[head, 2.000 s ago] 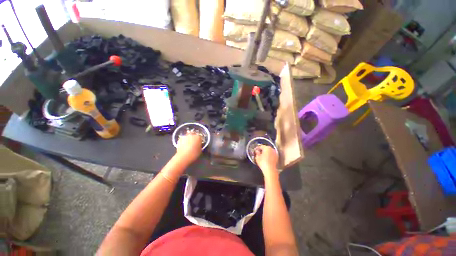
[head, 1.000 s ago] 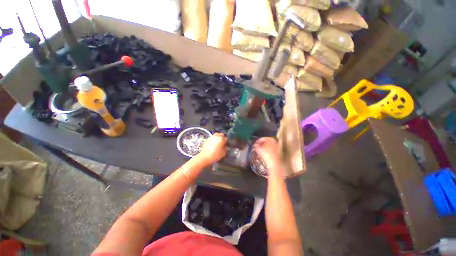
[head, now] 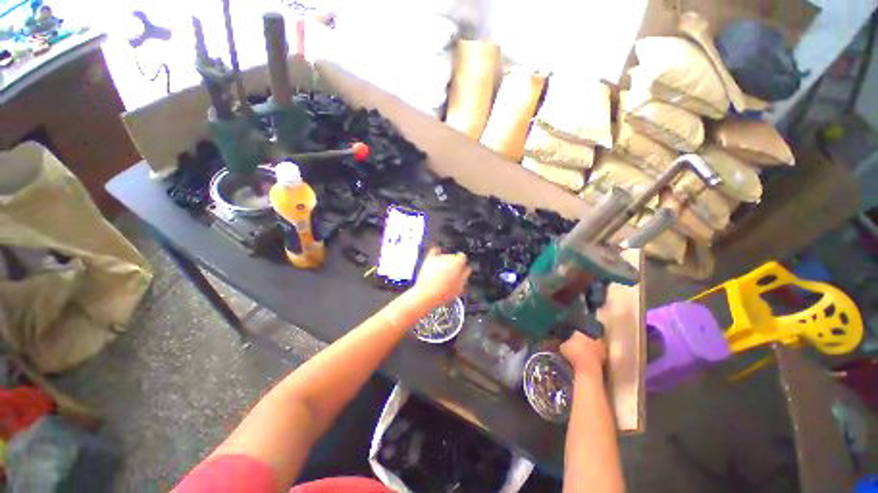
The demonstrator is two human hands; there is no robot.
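Note:
My left hand (head: 443, 275) is over the back edge of the left pin bowl (head: 439, 322), beside the black plastic parts (head: 491, 231); I cannot tell whether it holds anything. My right hand (head: 583, 350) is beside the back of the right pin bowl (head: 548, 387), at the right of the green arbor press (head: 547, 294). Its fingertips are partly hidden by a dark shape, so its grip is unclear. Both bowls hold small silvery pins. The press fixture (head: 489, 349) sits between the bowls, with no hand on it.
A smartphone (head: 400, 246) and an orange drink bottle (head: 297, 218) stand left of my left hand. A second press (head: 239, 135) is at the far left. Board edging (head: 628, 337) rises at the right. A white sack (head: 387, 424) with black parts hangs below the table edge.
The view has swung left. My left hand has moved from beside the press fixture to behind the left bowl. My right hand has moved off the right bowl towards the press's right side.

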